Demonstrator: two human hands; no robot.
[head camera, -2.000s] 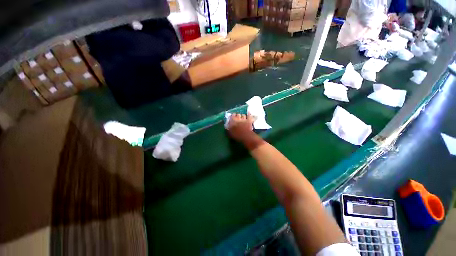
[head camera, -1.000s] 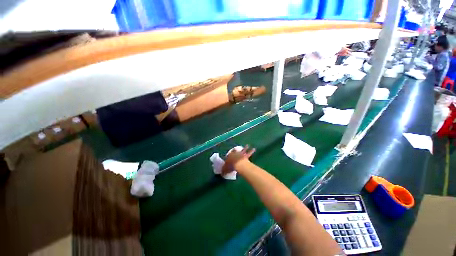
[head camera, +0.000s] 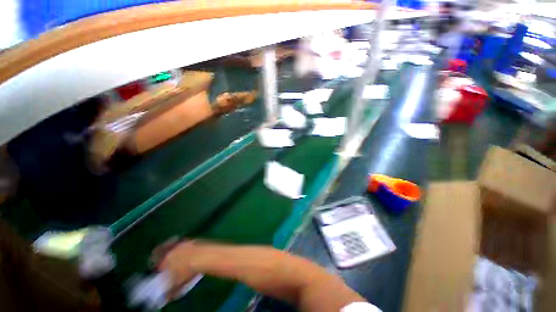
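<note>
My left hand (head camera: 177, 267) is at the lower left over the green conveyor belt (head camera: 210, 222), blurred, its forearm reaching in from the bottom. Its fingers are closed around a white wrapped piece (head camera: 148, 290); more white shows on the hand's other side, and I cannot tell if it is a second piece. Another white bundle (head camera: 96, 251) lies at the belt's left end. Further wrapped pieces, one a flat white one (head camera: 285, 180), lie up the belt. An open carton (head camera: 446, 244) at the right holds pale pieces (head camera: 500, 285). My right hand is out of the picture.
A calculator (head camera: 355, 233) and an orange and blue tape dispenser (head camera: 395, 192) lie on the dark table, with flat white paper (head camera: 420, 130) further back. Posts (head camera: 364, 91) and a shelf (head camera: 183, 38) stand over the belt. A red stool (head camera: 466, 102) is behind.
The view has swung right, bringing the open carton in. My left hand has moved along the belt to the lower left, nearer the white bundle at its end, with white material in it.
</note>
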